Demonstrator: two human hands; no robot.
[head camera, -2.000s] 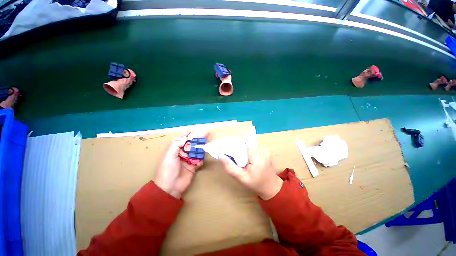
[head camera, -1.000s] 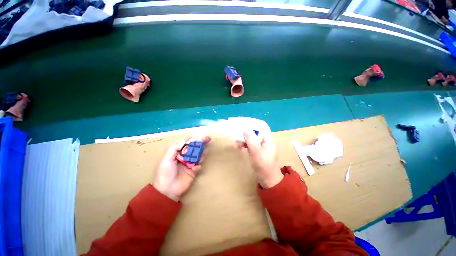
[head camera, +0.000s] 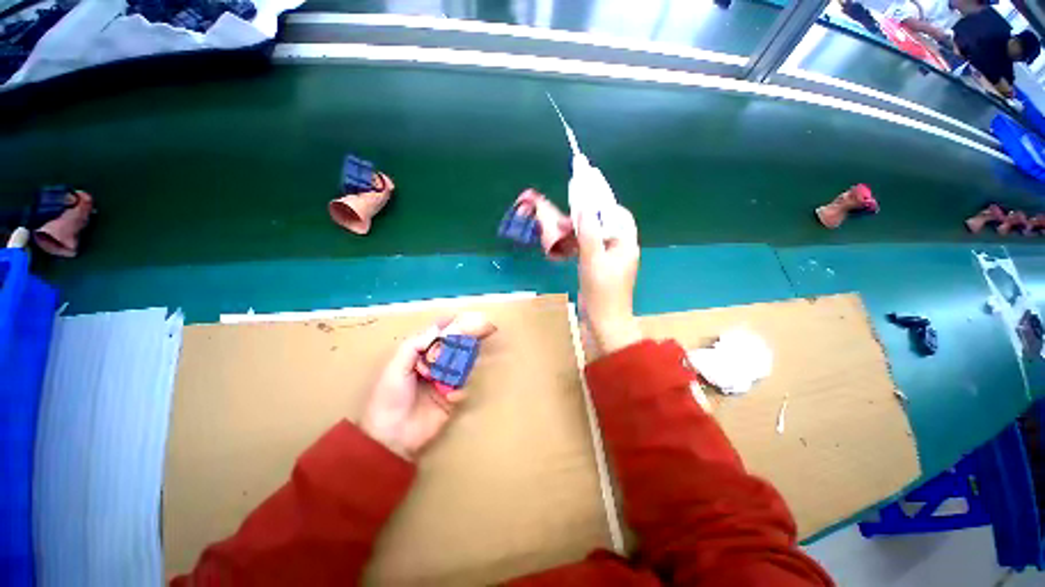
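Note:
My left hand (head camera: 403, 396) holds a figure part with a dark blue blocky piece (head camera: 453, 360) facing up and some red beside it, above the cardboard. My right hand (head camera: 609, 258) is over the near edge of the belt. It holds a white glue bottle (head camera: 589, 186) upright, its thin nozzle pointing up and away. A tan figure part (head camera: 555, 228) with blue and red pieces is at the fingers of my right hand, slightly blurred and tilted. I cannot tell whether the fingers grip it.
The green belt (head camera: 458, 126) carries other tan parts (head camera: 363, 209). Crumpled tissue (head camera: 735, 360) and a small white piece (head camera: 782, 415) lie on the right cardboard (head camera: 842, 378). A black part (head camera: 917, 333) lies farther right. Ribbed white sheets (head camera: 103, 436) and a blue crate (head camera: 14, 401) stand left.
My right hand has moved from over the cardboard to the belt, and the bottle now points away. The middle belt part is turned and lies by my fingers. Left belt parts have shifted right.

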